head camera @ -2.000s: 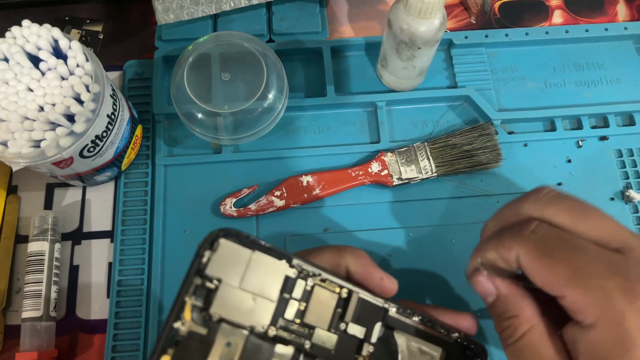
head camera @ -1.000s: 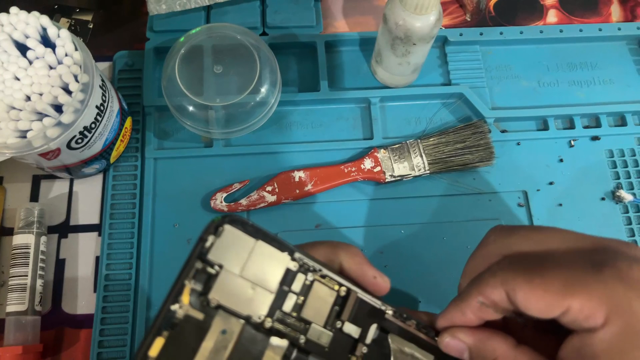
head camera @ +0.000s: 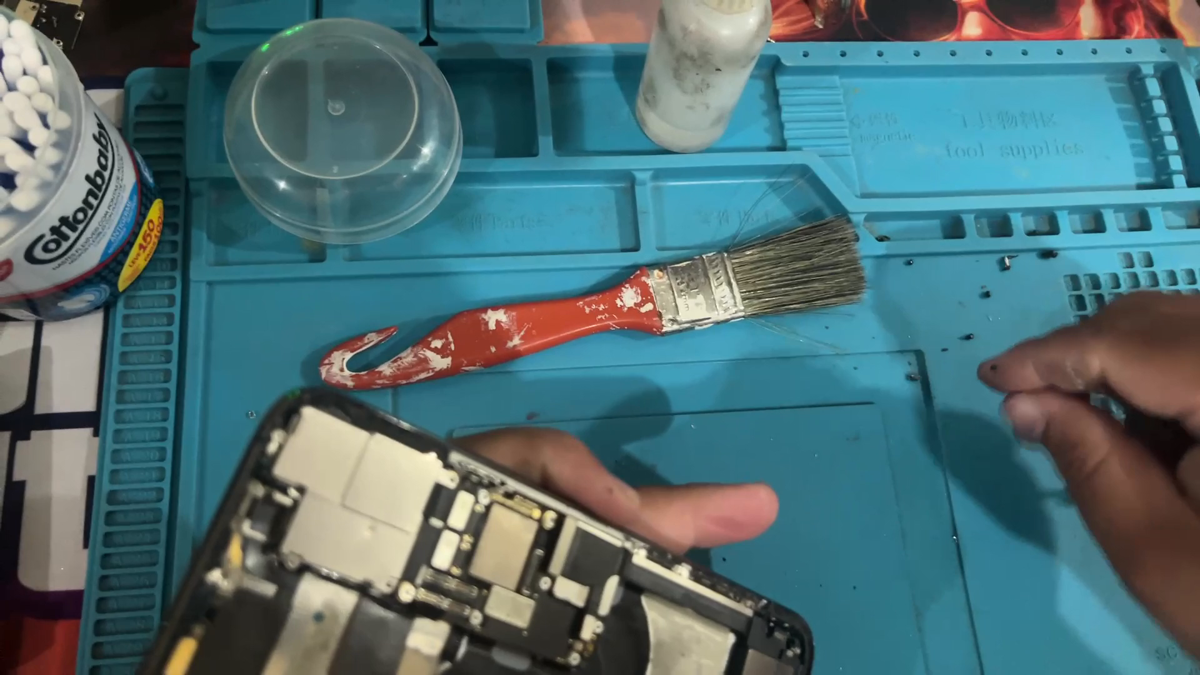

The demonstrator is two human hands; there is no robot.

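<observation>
An opened smartphone [head camera: 469, 544], its logic board and metal shields showing, lies tilted across the lower left of the view. My left hand [head camera: 619, 487] holds it from behind, with fingers showing past its upper edge. At the right, my right hand [head camera: 1106, 384] is over the blue mat, thumb and forefinger close together. A tiny dark speck shows at the forefinger's tip; whether it is a held screw, I cannot tell. Several tiny screws [head camera: 1007, 262] lie on the mat beyond that hand. Above the phone rests a red-handled paintbrush [head camera: 562, 323] with dark bristles.
The blue silicone repair mat [head camera: 469, 258] has moulded compartments. On it are an upturned clear plastic bowl or lid [head camera: 342, 131] and a smudged white bottle [head camera: 698, 84]. A tub of cotton swabs [head camera: 75, 206] stands at the far left, beside the mat.
My right hand has moved from the phone's right end, where it was one second ago, up and right over the mat. More of my left hand's fingers show beyond the phone's edge.
</observation>
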